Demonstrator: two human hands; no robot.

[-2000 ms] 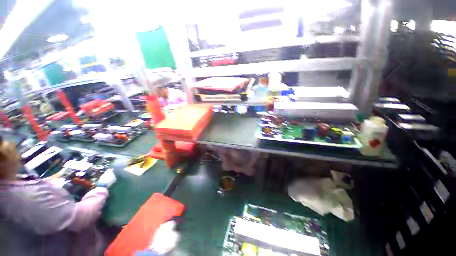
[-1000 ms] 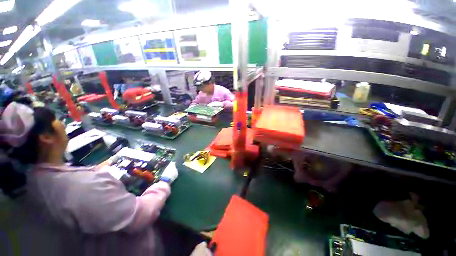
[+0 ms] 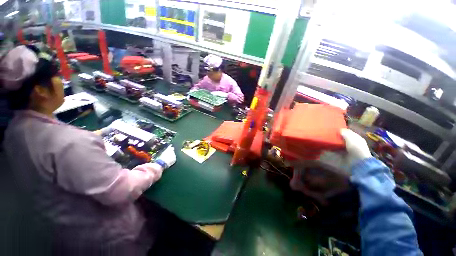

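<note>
My right hand, in a white glove and blue sleeve, reaches from the lower right to the shelf. It grips the right edge of an orange-red tray at the stack on the shelf's left end. The upper fingers lie over the edge; the rest of the hand is blurred against the side. How many trays it grips cannot be told. My left hand is not in view. A circuit board shows only its corner at the bottom edge.
A coworker in pink holds a crowded board at left. Another person in pink sits across the bench. An orange-red post stands before low trays. Yellow-handled tools lie on paper. A loaded board is on the right shelf.
The view has swung left. The orange-red tray held low over the bench is gone from there; a blue-sleeved arm now reaches up to the shelf stack. The near board has slid mostly out of view.
</note>
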